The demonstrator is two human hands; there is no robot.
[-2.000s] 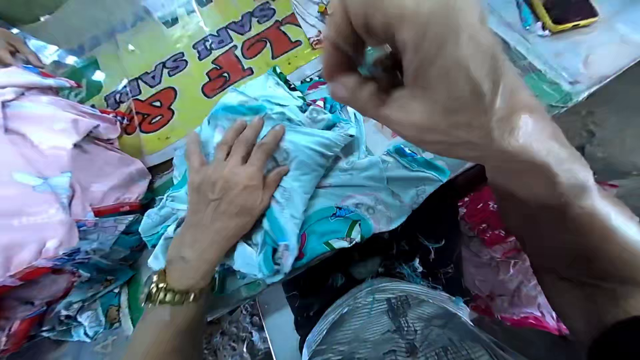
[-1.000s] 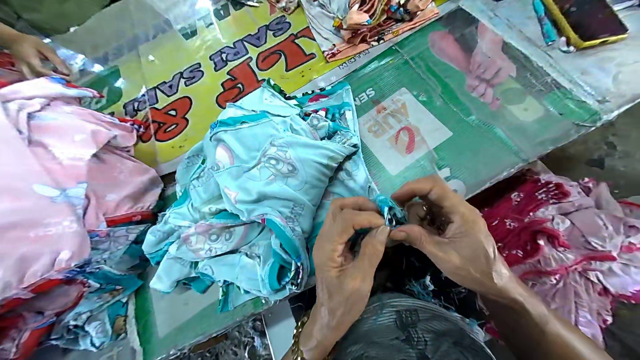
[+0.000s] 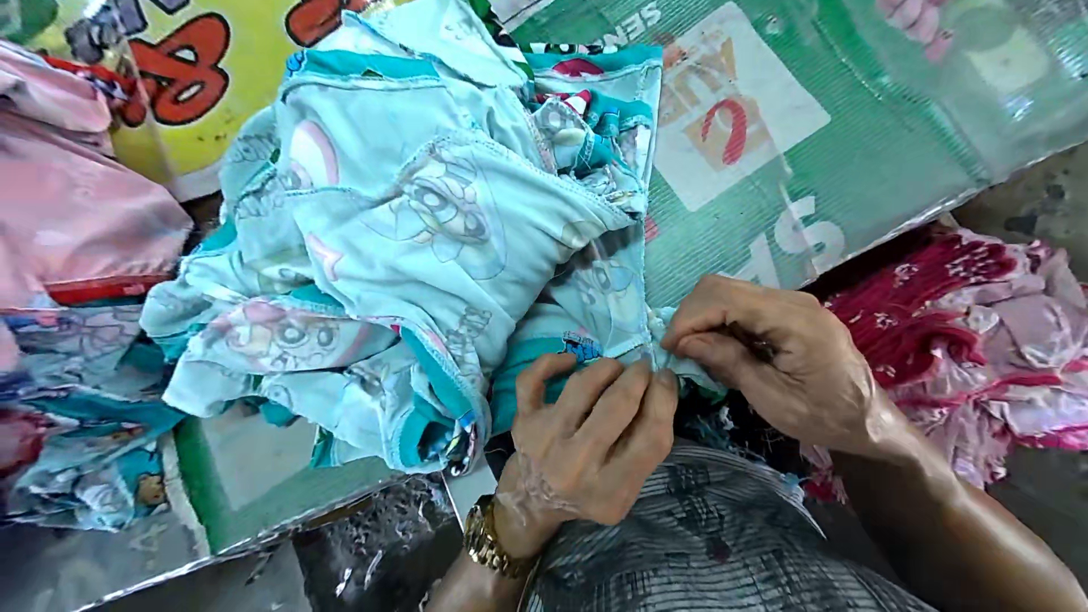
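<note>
A heap of light blue printed garments (image 3: 442,212) with teal trim lies on the table in front of me. My left hand (image 3: 591,425), with a gold-coloured wristwatch (image 3: 489,540) on its wrist, pinches the seamed edge of a light blue garment at the heap's lower right. Close beside it, my right hand (image 3: 765,357) has thumb and forefinger closed on the same edge. The fingertips nearly meet, and whatever small thing may be between them is hidden.
Pink garments (image 3: 76,187) lie at the left, above folded printed pieces (image 3: 76,425). Green and yellow printed sheeting (image 3: 850,110) covers the table. A pile of red and pink cloth (image 3: 977,340) sits beyond the table's edge at the right.
Two seconds ago my left hand lay spread on the heap and my right was raised; both are now together at the garment's edge. The view has moved closer to the heap.
</note>
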